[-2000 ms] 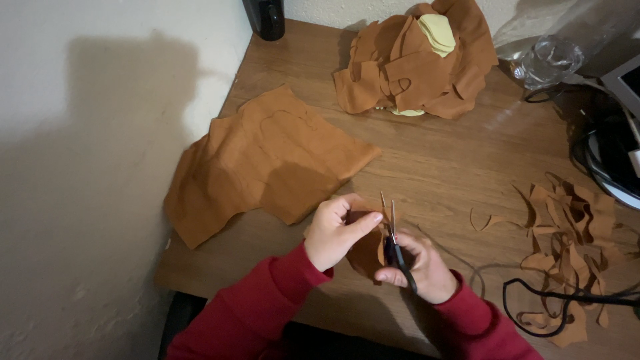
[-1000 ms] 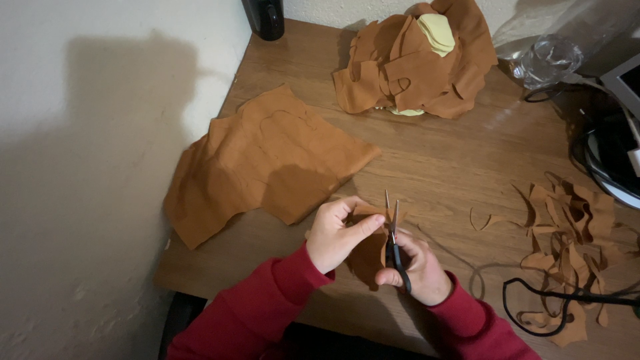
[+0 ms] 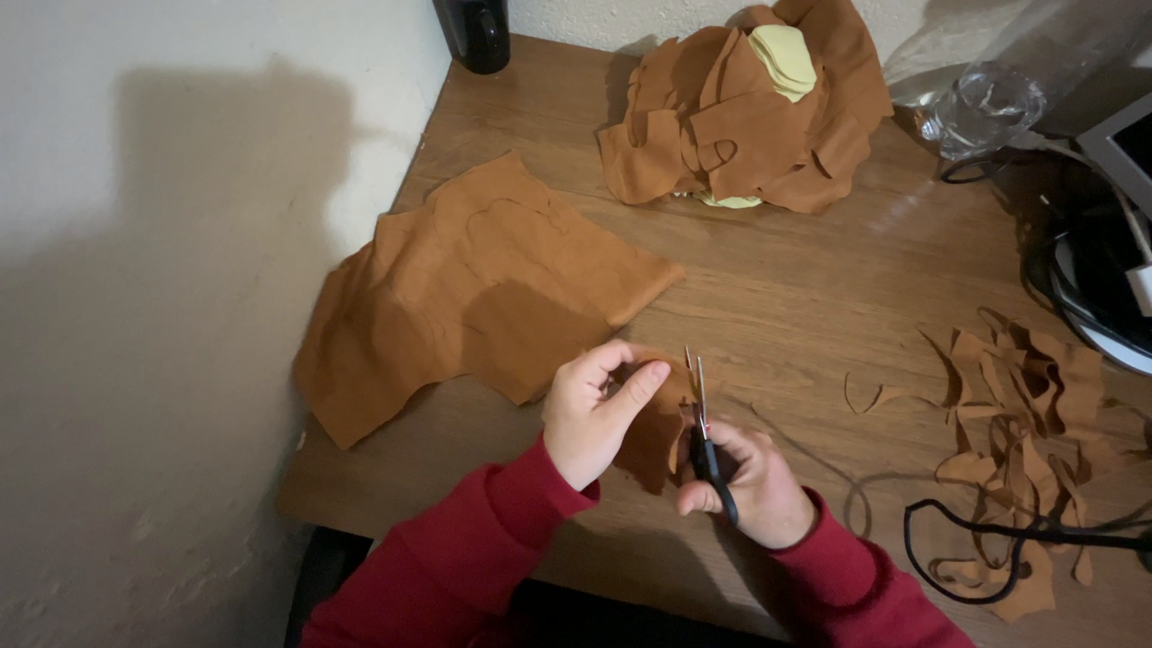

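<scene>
Near the front edge of the wooden table, my left hand [image 3: 598, 414] pinches a small brown fabric piece [image 3: 652, 441] between thumb and fingers. My right hand [image 3: 751, 486] holds black-handled scissors [image 3: 706, 450], their blades pointing away from me and nearly closed at the piece's right edge. Part of the handles is hidden by the fingers. Behind and left of my hands lies a large brown fabric sheet [image 3: 504, 270] with faint curved outlines drawn on it.
A pile of brown cut pieces [image 3: 747, 135] with pale yellow ones [image 3: 785, 58] stands at the back. Thin brown scraps [image 3: 1017, 432] and a black cord [image 3: 954, 513] lie at right. A black mug [image 3: 477, 36], a clear bottle [image 3: 985, 108] and a device [image 3: 1125, 135] border the table [image 3: 810, 270].
The scissor blades, spread apart in the earlier frames, are now closer together. My left hand keeps its hold on the fabric piece in nearly the same place.
</scene>
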